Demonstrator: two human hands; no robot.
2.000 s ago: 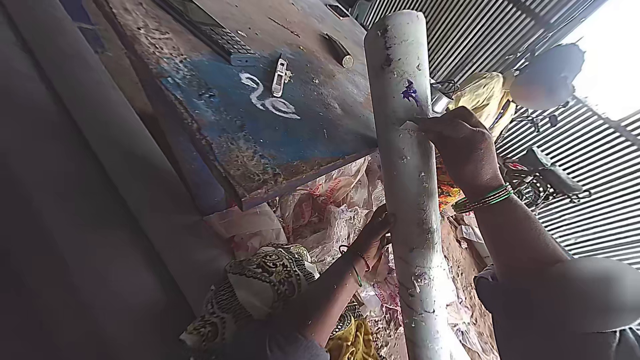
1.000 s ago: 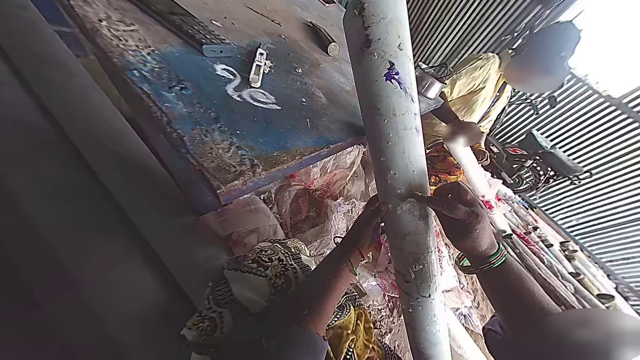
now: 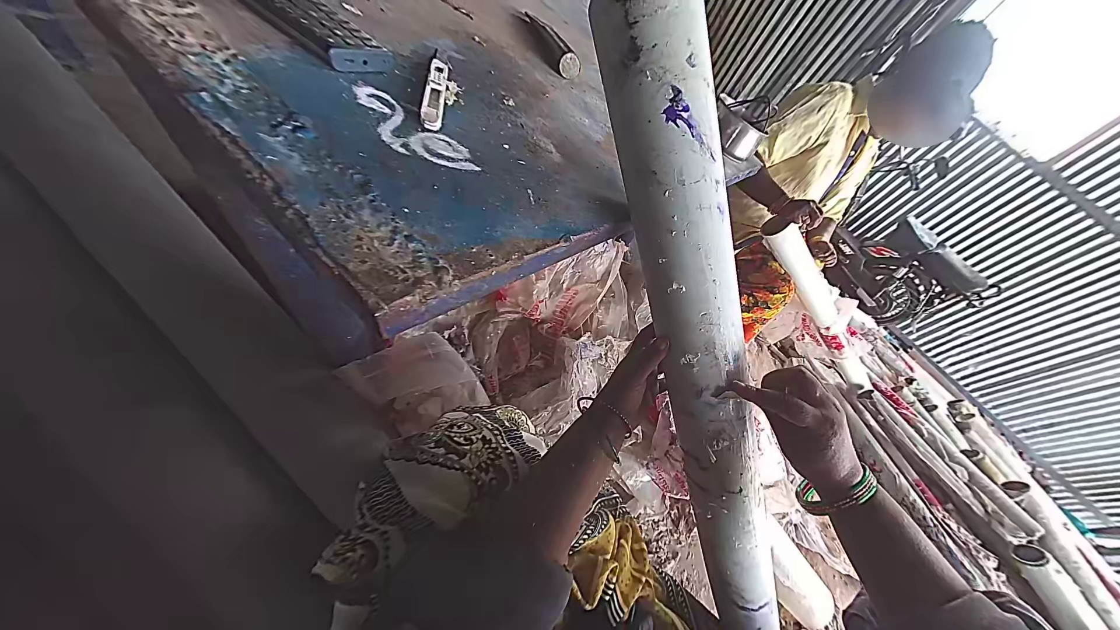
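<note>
A long greyish-white tube (image 3: 687, 262) with a purple smear near its upper end stands tilted in front of me. My left hand (image 3: 639, 376) grips its left side, the fingers partly hidden behind it. From the right, my right hand (image 3: 796, 411) reaches to the tube's surface with the index finger extended and the other fingers curled. A small pale flake or tip shows at that fingertip; whether I pinch it, I cannot tell. Green bangles circle my right wrist.
A worn blue table (image 3: 385, 201) at upper left bears a white cutter-like tool (image 3: 434, 92), a short dark rod (image 3: 551, 44) and a white painted mark. Crumpled plastic sheeting (image 3: 560, 306) lies below. Beyond, a person in yellow (image 3: 809, 131) holds a white tube (image 3: 801, 262), near many stacked tubes (image 3: 980, 455) and a motorcycle (image 3: 919, 262).
My right hand has moved down along the tube from near the purple smear to about my left hand's height. The other person's white tube has come into view.
</note>
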